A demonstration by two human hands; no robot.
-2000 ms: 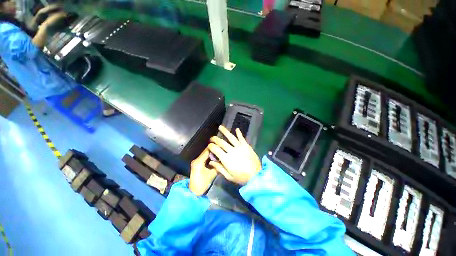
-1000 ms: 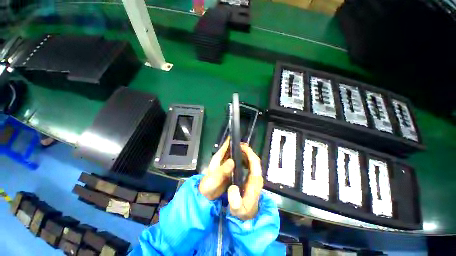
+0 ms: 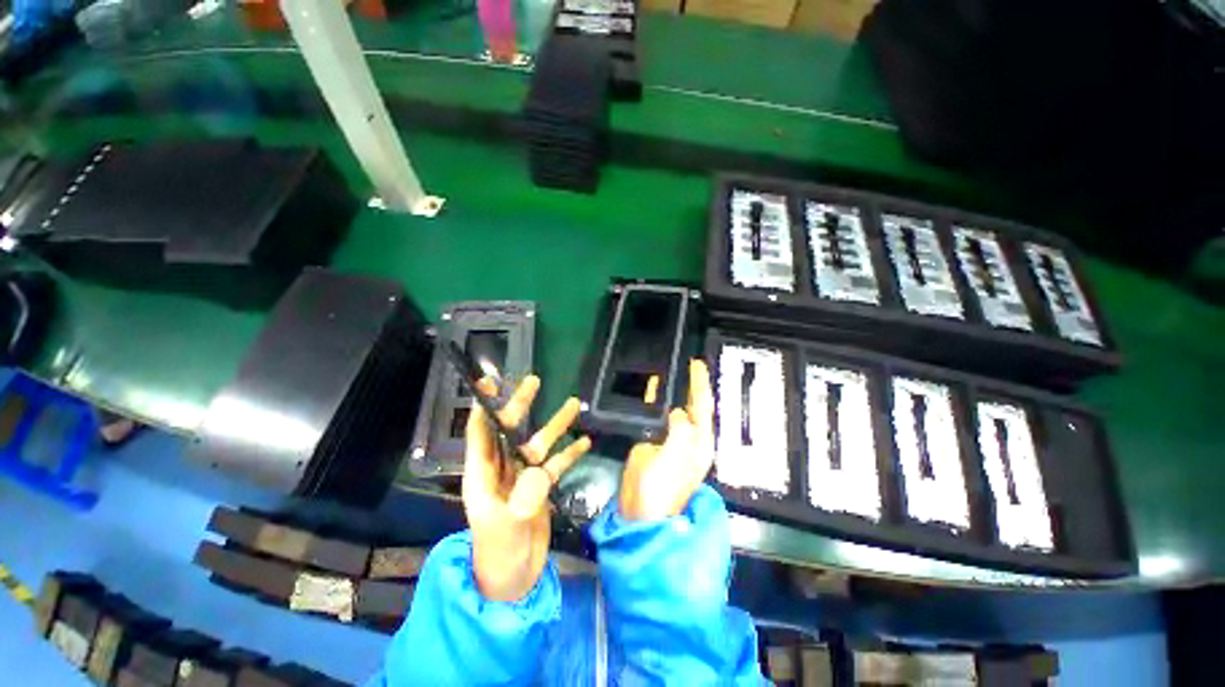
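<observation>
My left hand [image 3: 511, 497] holds a thin black panel [image 3: 481, 396], tilted and seen nearly edge-on, over the grey fixture [image 3: 441, 389] with dark windows. My right hand [image 3: 672, 450] is at the lower right corner of the black nest fixture [image 3: 618, 362], fingers apart, with nothing seen in it. Whether it touches the fixture is hard to tell. The nest fixture's dark inside shows a small orange reflection. Two foam trays stand to the right: the far tray [image 3: 873, 315] holds several white-silver backed parts, and the near tray [image 3: 927, 530] holds several more, with its rightmost pocket dark.
A large black stack [image 3: 316, 349] stands left of the grey fixture, with another [image 3: 202, 201] beyond. A white post [image 3: 363, 121] and stacked panels [image 3: 564, 121] stand farther back. Brown-black bars [image 3: 323, 591] lie below the bench edge. A blue stool [image 3: 47, 443] is at the far left.
The black panel, held upright between both hands a second ago, is now in my left hand, tilted and farther left. My right hand has let go of it and opened beside the nest fixture.
</observation>
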